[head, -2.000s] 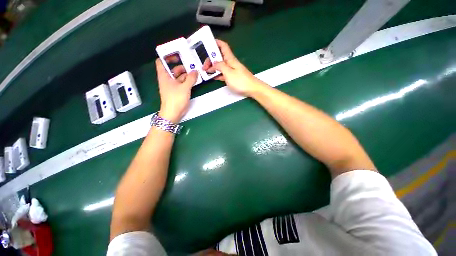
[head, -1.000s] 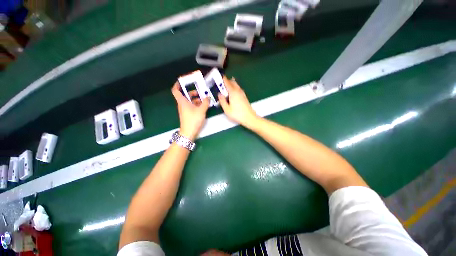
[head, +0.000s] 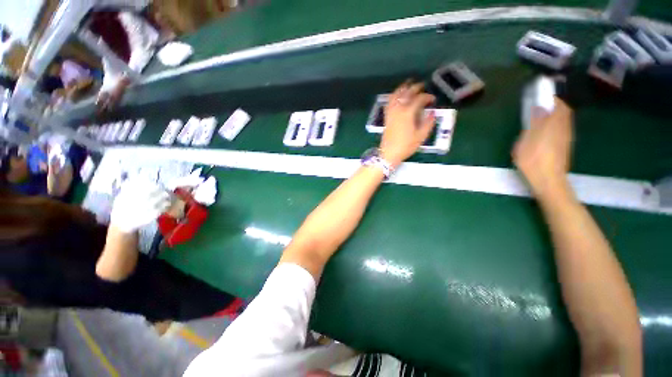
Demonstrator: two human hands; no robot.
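My left hand (head: pixel 407 121), with a metal band at the wrist, is over the belt between two white housings. One housing (head: pixel 378 114) shows at its left and another (head: pixel 441 131) at its right, both partly covered by the hand. Its fingers are spread, and I see no housing lifted in it; contact with them is unclear. My right hand (head: pixel 545 147) holds a blurred white housing (head: pixel 539 100) above the belt, farther right. A greyer housing (head: pixel 457 80) lies between the hands, farther back.
Two housings (head: pixel 312 127) stand side by side to the left, with more in a row beyond. Other housings (head: pixel 545 49) lie at the far right. The white rail (head: pixel 471 177) borders the green worktop (head: pixel 354 221). Another person's gloved hand (head: pixel 138 205) is beside a red container (head: pixel 184 219).
The view has turned left. The two housings held together before now lie on the belt by my left hand, which has opened. My right hand has moved away rightwards and taken hold of another housing.
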